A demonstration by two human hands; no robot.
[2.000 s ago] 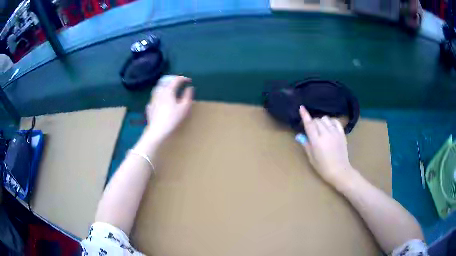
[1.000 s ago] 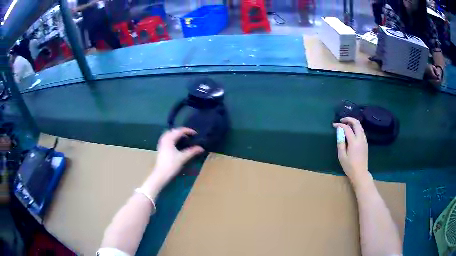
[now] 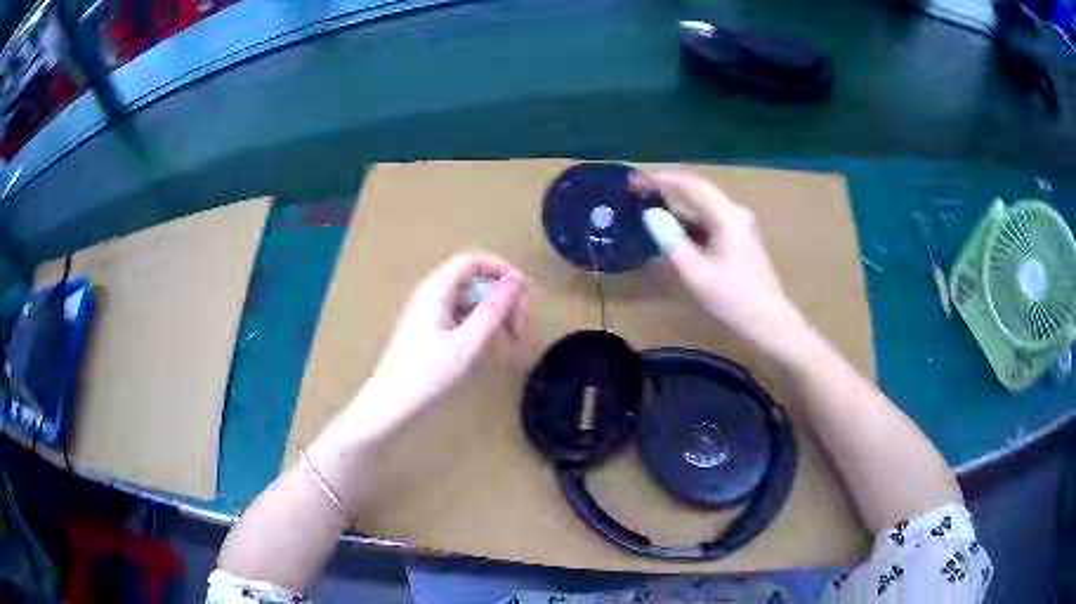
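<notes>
A black headset point(image 3: 706, 446) lies on the cardboard sheet point(image 3: 448, 472), its band curving toward me. Its left ear cup point(image 3: 582, 401) is an open dark housing with a small pale strip inside. A round dark speaker plate point(image 3: 599, 217) with a pale centre is above it, joined by a thin wire. My right hand point(image 3: 720, 242) grips the plate's right edge between thumb and fingers; the thumb has a pale wrap. My left hand point(image 3: 466, 313) is left of the wire with thumb and fingertips together, a pale blue wrap showing; whether it holds something small is unclear.
Another black headset point(image 3: 758, 61) lies on the green conveyor belt point(image 3: 472, 106) beyond the cardboard. A light green fan point(image 3: 1024, 283) stands at right, with a thin tool point(image 3: 940, 281) beside it. At left are a second cardboard sheet point(image 3: 165, 342) and a blue tray point(image 3: 80, 342) with a dark device.
A headset now lies on the cardboard with one cup open. My hands have moved from the headsets on the belt to over the cardboard; my right hand has taken hold of the plate.
</notes>
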